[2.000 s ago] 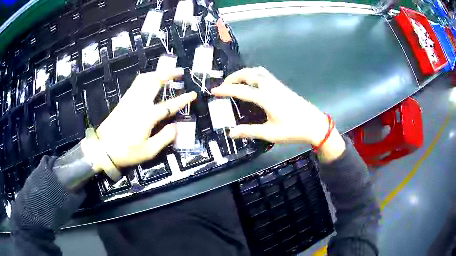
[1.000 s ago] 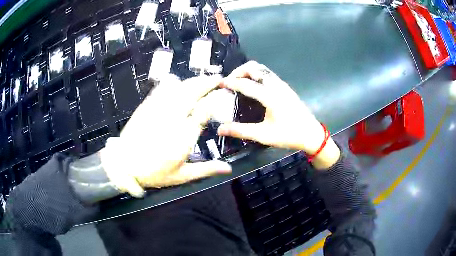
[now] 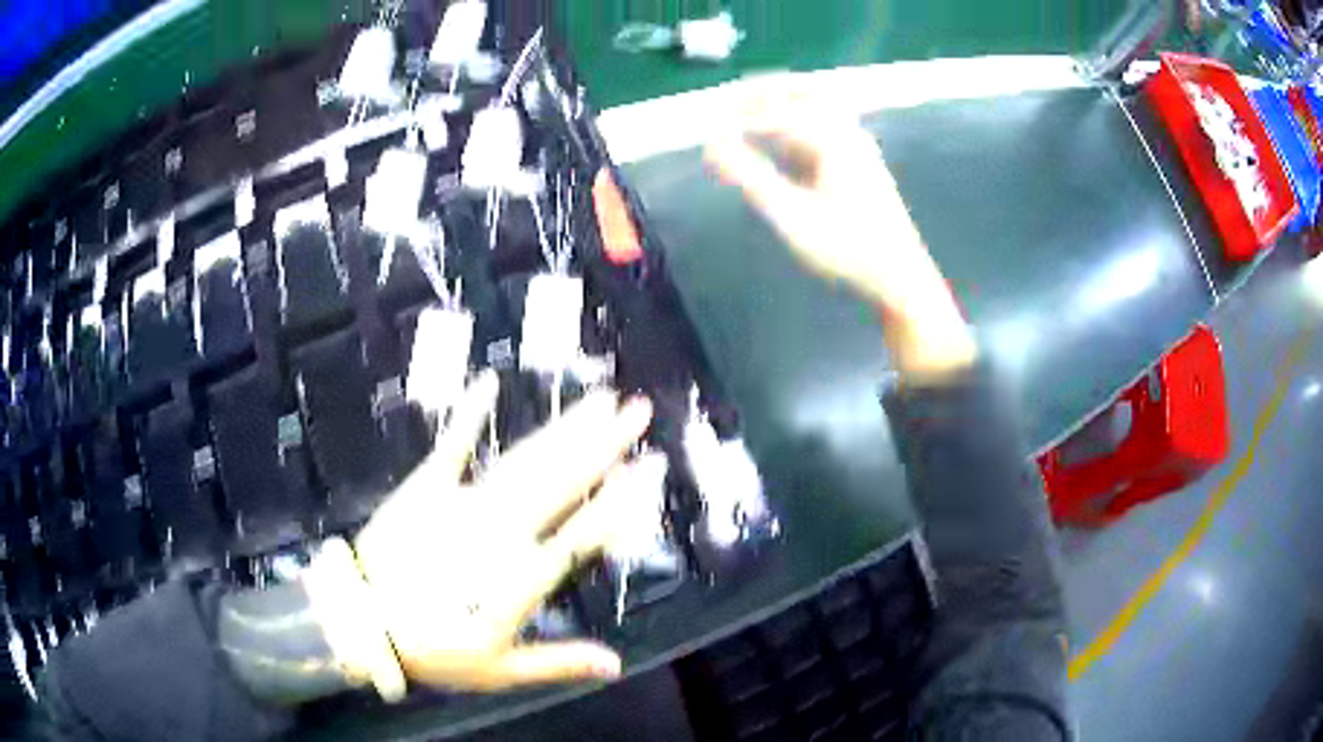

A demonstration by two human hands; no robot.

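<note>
A black compartmented tray (image 3: 319, 348) fills the left of the view and tilts towards the bench edge. White wired units stand in its right rows, one (image 3: 554, 326) above my left hand and another (image 3: 721, 471) at the lower right corner. My left hand (image 3: 486, 558) lies over the lower tray with fingers spread, its fingertips beside a unit (image 3: 636, 507) it partly covers. My right hand (image 3: 834, 203), blurred and overexposed, is over the bench at the pale rail. Its fingers look apart and no unit shows in it.
One white unit (image 3: 707, 36) lies on the green conveyor belt (image 3: 900, 36) beyond the pale rail (image 3: 958, 83). A red bin (image 3: 1219, 152) stands at the bench's right end, and a red crate (image 3: 1146, 435) below it. Black spare trays (image 3: 813, 660) show below the bench edge.
My right hand has left the tray corner and moved up and away to the rail. My left hand has spread out over the tray. The tray and its units appear lower in view.
</note>
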